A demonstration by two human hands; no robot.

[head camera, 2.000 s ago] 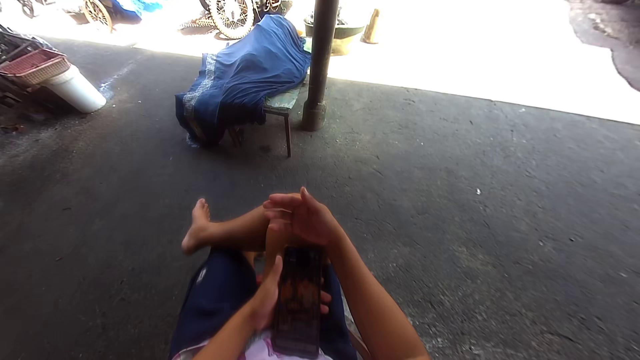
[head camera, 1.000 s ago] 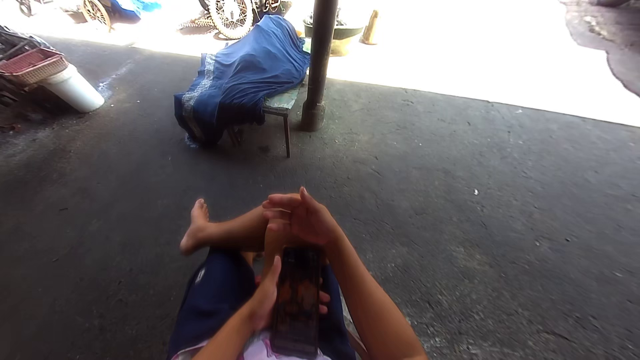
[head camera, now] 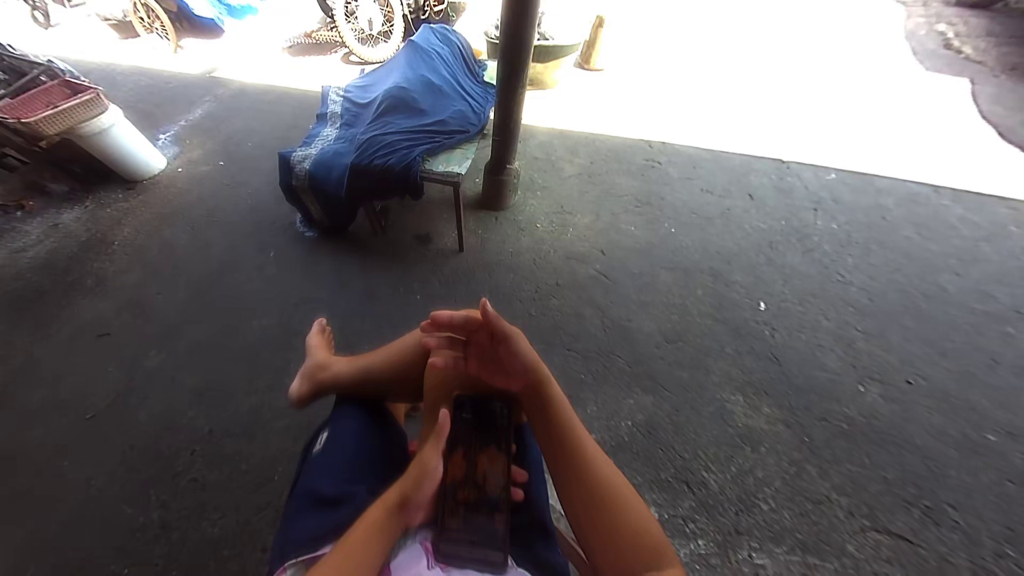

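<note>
A dark smartphone [head camera: 474,488] lies upright in my left hand [head camera: 428,472], with the thumb along its left edge and fingertips showing past its right edge. Its screen is dark with dim reflections. Just beyond the phone's top end is my right hand [head camera: 484,348], raised with the palm turned to the left, the thumb up and the fingers slightly curled, holding nothing. Beneath both hands are my crossed bare legs [head camera: 384,370] and dark blue shorts [head camera: 352,464].
A blue cloth [head camera: 400,112] drapes over a chair [head camera: 452,164] beside a metal post [head camera: 510,104]. At left a red plastic basket [head camera: 60,108] rests against a white bucket [head camera: 124,148]. A motorcycle wheel [head camera: 368,28] and a basin [head camera: 548,50] stand in bright light behind.
</note>
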